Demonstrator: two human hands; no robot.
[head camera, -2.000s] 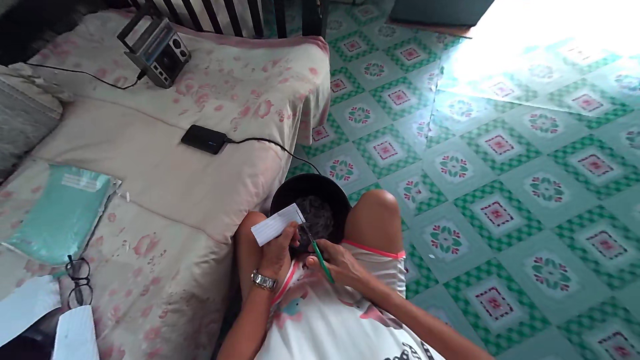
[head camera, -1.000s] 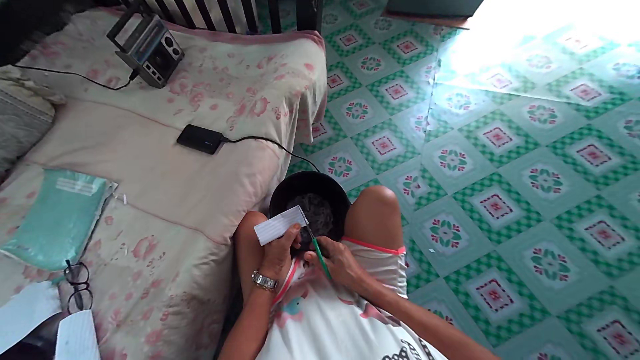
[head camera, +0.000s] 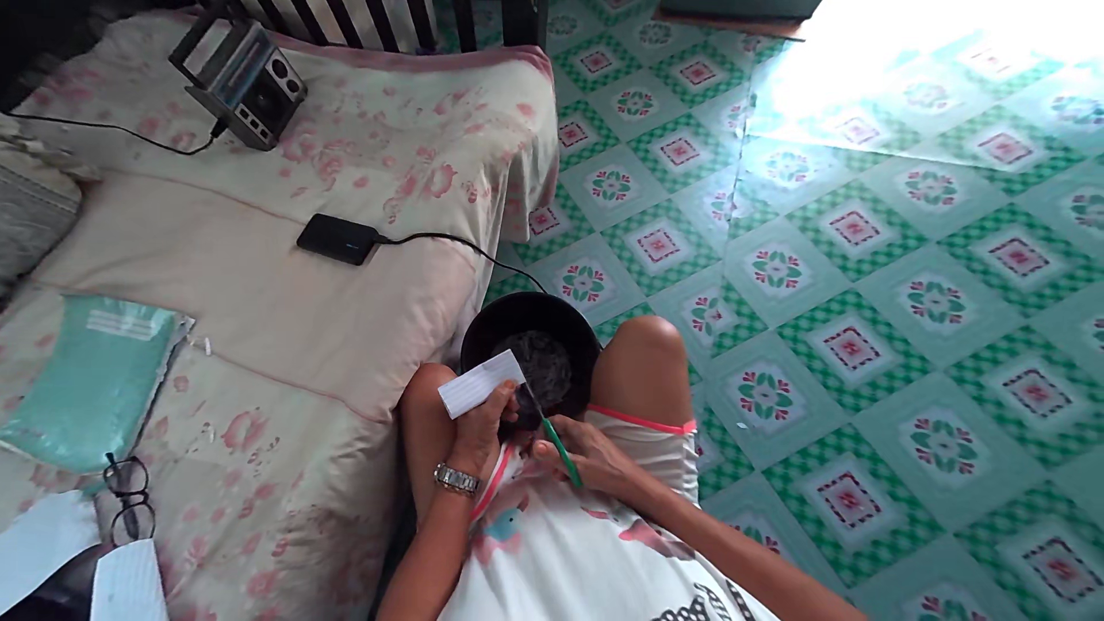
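Note:
Between my knees stands a round black bin (head camera: 487, 332) with pale shredded bits inside. Over its near side, my left hand (head camera: 485, 424), with a metal-band watch at the wrist, pinches a white lined paper piece (head camera: 481, 385). My right hand (head camera: 586, 453) holds green-handled scissors (head camera: 562, 452), their blades pointing up and left to the right end of the paper. Whether the blades are apart cannot be told at this size. The fingertips of both hands are close together above my lap.
On the floral-covered bed at left lie a black power bank (head camera: 338, 239) with a cable, a radio (head camera: 248, 84), a teal plastic packet (head camera: 90, 379), eyeglasses (head camera: 129, 498) and white paper pieces (head camera: 129, 582). Patterned green flooring (head camera: 763, 395) extends to the right.

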